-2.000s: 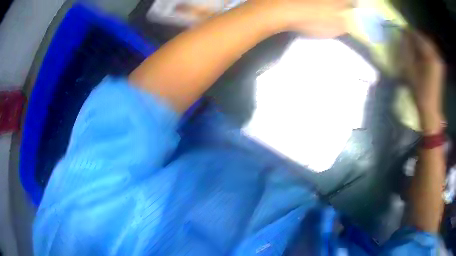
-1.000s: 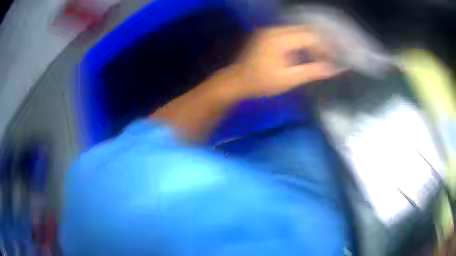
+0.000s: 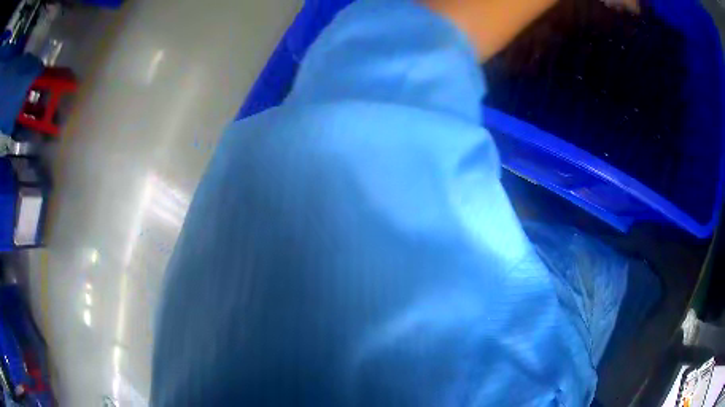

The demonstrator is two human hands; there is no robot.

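The large blue tote (image 3: 592, 179) stands at the upper right, beside my lap. Its dark inside (image 3: 596, 87) shows small bright dots, and I cannot tell what these belong to. My left forearm, in a light blue sleeve, reaches over the tote's near side and is cut off by the top edge. A small skin-coloured bit at the top edge, perhaps fingertips of my left hand (image 3: 622, 4), is over the tote. Whether it holds anything is hidden. My right hand is out of the picture.
Glossy grey floor (image 3: 151, 207) lies on the left. A red stool-like object (image 3: 52, 99) and blue boxes (image 3: 9, 203) stand at the far left. A white printed item (image 3: 695, 385) shows at the lower right, near the dark bench edge.
The view has swung left, away from the bench. The tote now lies at the upper right. My left hand has moved mostly beyond the top edge; the white glare and yellow sheets are gone.
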